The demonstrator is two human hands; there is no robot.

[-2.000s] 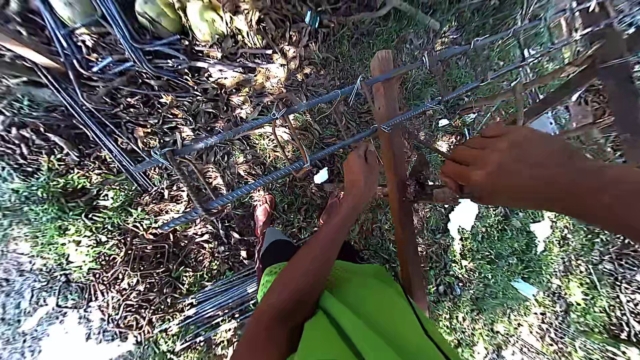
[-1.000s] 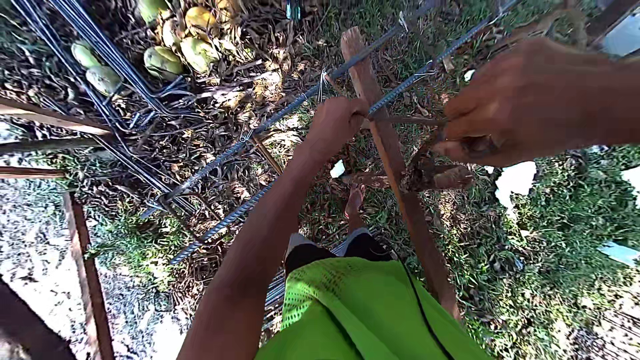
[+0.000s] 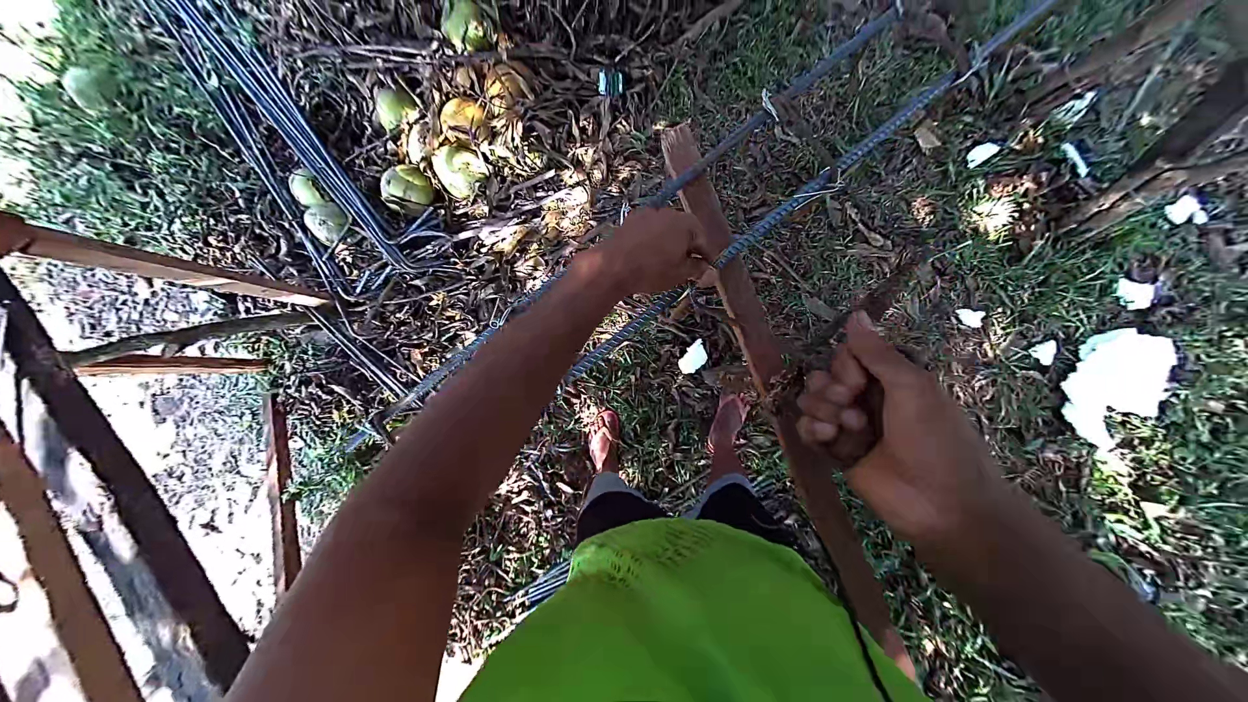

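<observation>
Two long steel reinforcing bars point(image 3: 858, 146), joined by stirrups and wire ties, run diagonally across the view above a wooden plank point(image 3: 746, 302). My left hand point(image 3: 648, 252) has its fingers closed at the bars where they cross the plank; what lies inside the fingers is hidden. My right hand point(image 3: 863, 414) is a loose fist to the right of the plank, apart from the bars. A dark, thin, blurred thing shows by its thumb, and whether the hand holds it is unclear.
Bent steel bars point(image 3: 283, 127) lie at the upper left beside several green and yellow coconuts point(image 3: 409, 187). Wooden beams point(image 3: 127, 507) stand at the left. White scraps point(image 3: 1121, 380) lie on the grass at the right. My feet point(image 3: 604, 439) are below the bars.
My right hand has moved down and away from the bars and turned, with its curled fingers now visible. My left hand stays at the bars near the plank. The view has shifted.
</observation>
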